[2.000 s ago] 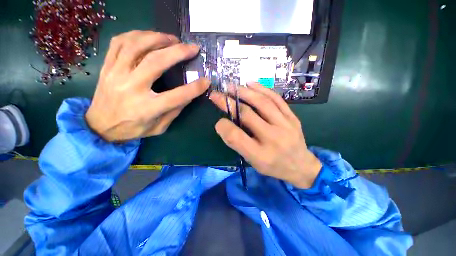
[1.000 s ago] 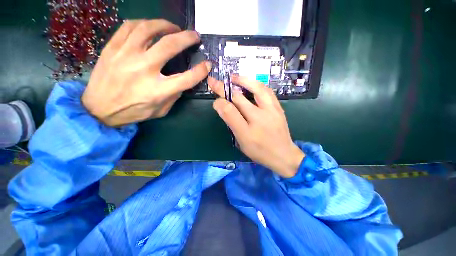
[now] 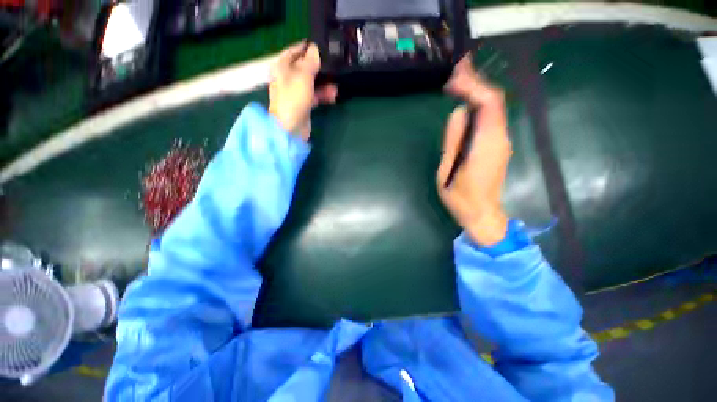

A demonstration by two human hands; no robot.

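Observation:
The opened tablet (image 3: 389, 78) is at the top centre, its far part cut off by the picture's edge. Its circuit board (image 3: 377, 45) with a teal patch faces up. My left hand (image 3: 295, 88) grips the tablet's left edge near the corner. My right hand (image 3: 481, 145) is blurred at the tablet's right corner, fingertips at its edge. Dark tweezers (image 3: 462, 149) lie in my right palm. Whether my right fingers press on the frame is hard to tell. The red pile of wired components (image 3: 171, 185) lies on the green mat beyond my left sleeve.
A pale strip (image 3: 212, 82) runs along the mat's far side. Beyond it at the upper left are more opened devices (image 3: 122, 49), blurred. A white desk fan (image 3: 22, 320) stands at the lower left. Yellow tape (image 3: 652, 320) marks the grey floor at the right.
The tablet has moved away from me to the far side of the mat. My hands have left the board and gone to its two sides. The view has shifted, showing the fan and more devices.

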